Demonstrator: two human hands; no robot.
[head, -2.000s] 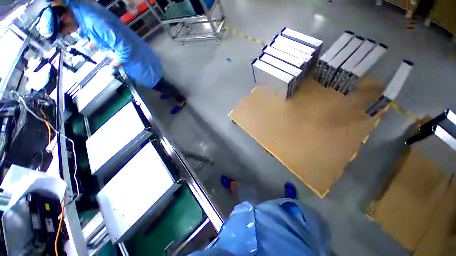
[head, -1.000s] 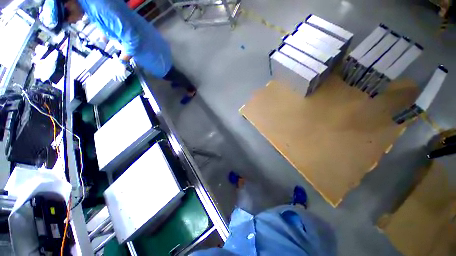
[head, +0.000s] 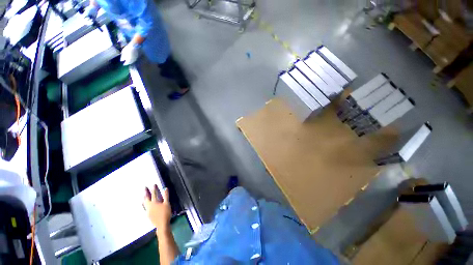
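My bare left hand (head: pixel 157 206) is over the near right part of a white-topped rack-mount unit (head: pixel 116 209), fingers apart, palm down. It appears to rest on the top close to the unit's dark front edge; firm contact cannot be told. The unit lies flat on the conveyor's green bed (head: pixel 182 233). A second white-topped unit (head: pixel 103 129) lies just beyond it, and a third (head: pixel 87 54) farther up the line. My right hand is out of the picture.
The metal side rail (head: pixel 165 150) runs along the line. Another person (head: pixel 142 31) stands farther up, a gloved hand by the third unit. Units stand on edge (head: pixel 316 77) around a tan-topped pallet (head: pixel 306 155). A second pallet (head: pixel 386 233) bears upright units.
My left hand has come into view over the nearest unit. The view has shifted, so the pallets and upright units sit lower in the picture.
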